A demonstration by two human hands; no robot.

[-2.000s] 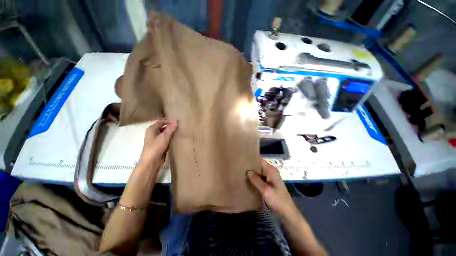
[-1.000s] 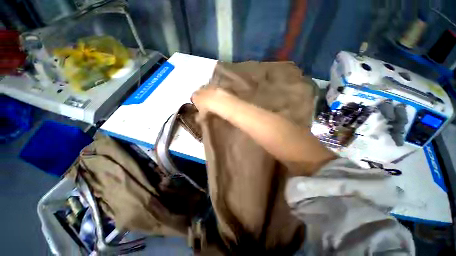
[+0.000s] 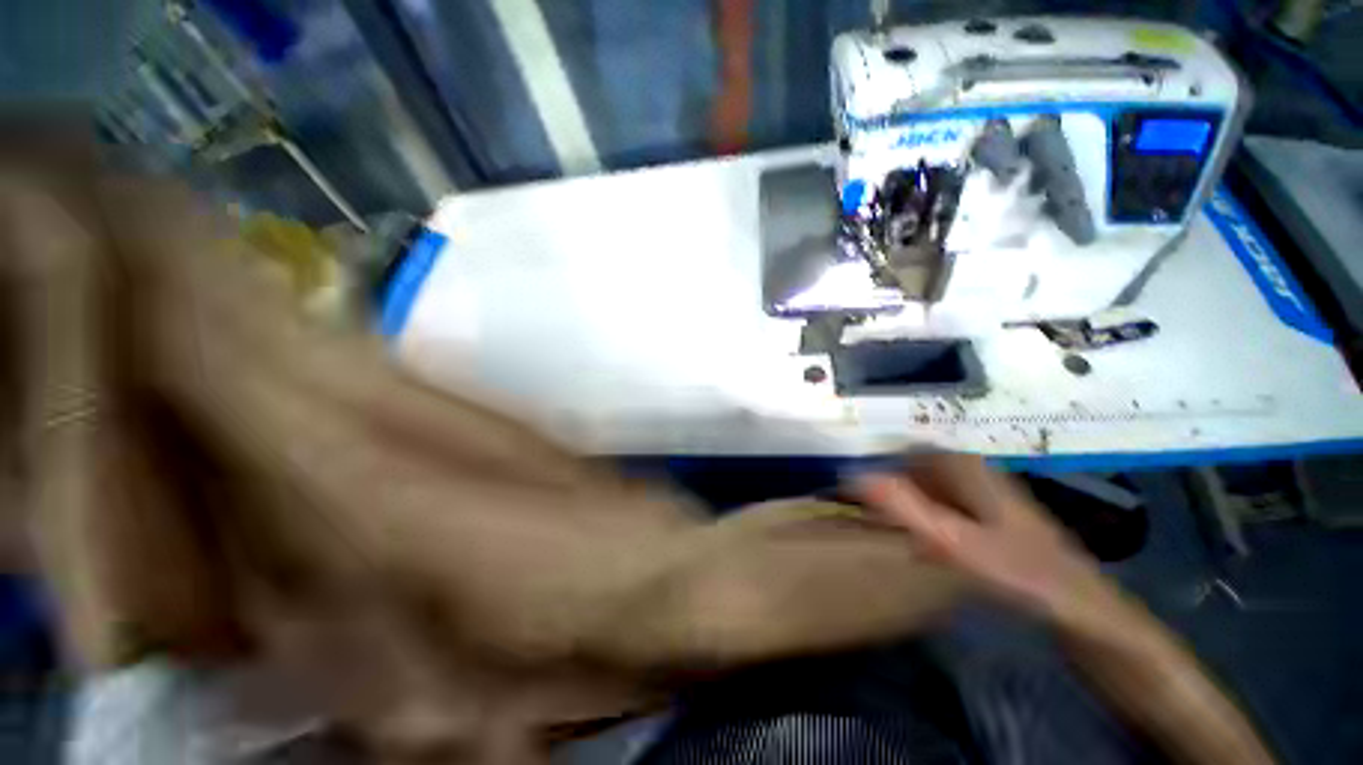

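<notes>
A large brown garment piece (image 3: 374, 463), blurred by motion, sweeps from the upper left across the lower middle, in front of the table. My right hand (image 3: 994, 546), also blurred, holds its right end just below the table's front edge. My left hand does not show. The overlock machine (image 3: 1031, 165) stands at the upper right, with its needle area (image 3: 904, 232) uncovered. The shiny grey cloth plate (image 3: 800, 247) lies left of it.
The white table (image 3: 598, 314) has a blue front edge. A dark rectangular opening (image 3: 909, 365) lies in front of the machine head. Black-handled snips (image 3: 1099, 333) lie to its right, among small dark specks. A yellow thing (image 3: 292, 262) shows partly behind the cloth at the left.
The cloth has moved off the tabletop to the left and toward me, uncovering the plate. The arm that reached across it is gone from there. The view has turned back toward the machine.
</notes>
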